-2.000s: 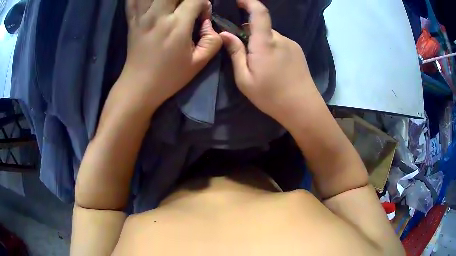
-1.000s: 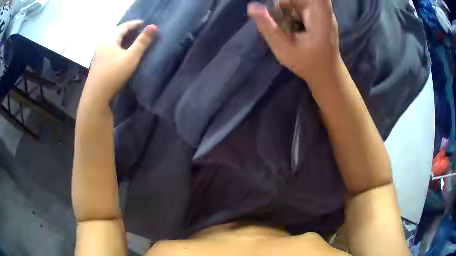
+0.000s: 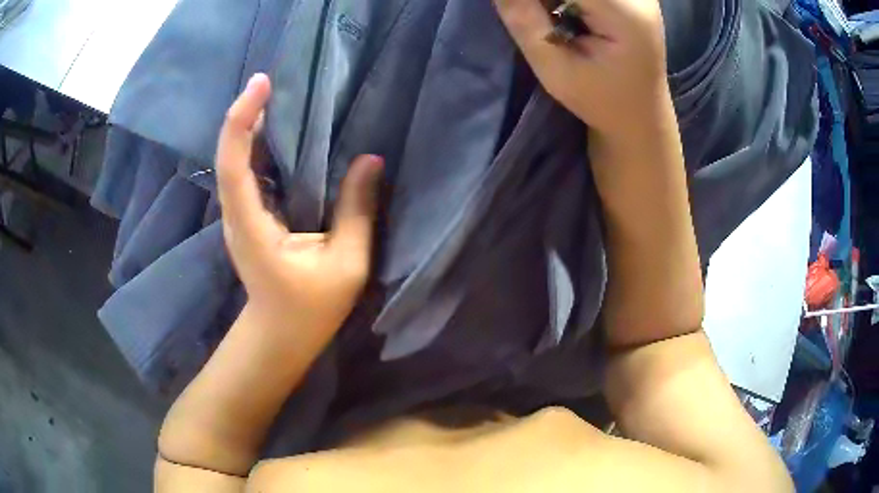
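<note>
A dark grey-blue jacket (image 3: 434, 164) lies in folds over the table and hangs towards my lap. A short stitched buttonhole (image 3: 350, 26) shows near the top. My left hand (image 3: 304, 226) is over the left part of the jacket, thumb and fingers apart, with a fold of cloth standing between them; it does not pinch it. My right hand (image 3: 602, 58) is at the top right, cut off by the top edge, curled around thread snips (image 3: 567, 21) that show only as a small dark metal end. The fingertips are partly out of view.
White table top (image 3: 761, 289) shows at the right and at the upper left. Beyond the right edge are a red plastic thing (image 3: 821, 284), plastic bags (image 3: 819, 433) and other clutter. Grey floor (image 3: 58, 337) and a dark frame (image 3: 19, 183) are at the left.
Both hands first part from the cloth edge they worked on together. My left hand then moves right and down onto the jacket folds. The jacket is shifted and spread, its flaps lying differently.
</note>
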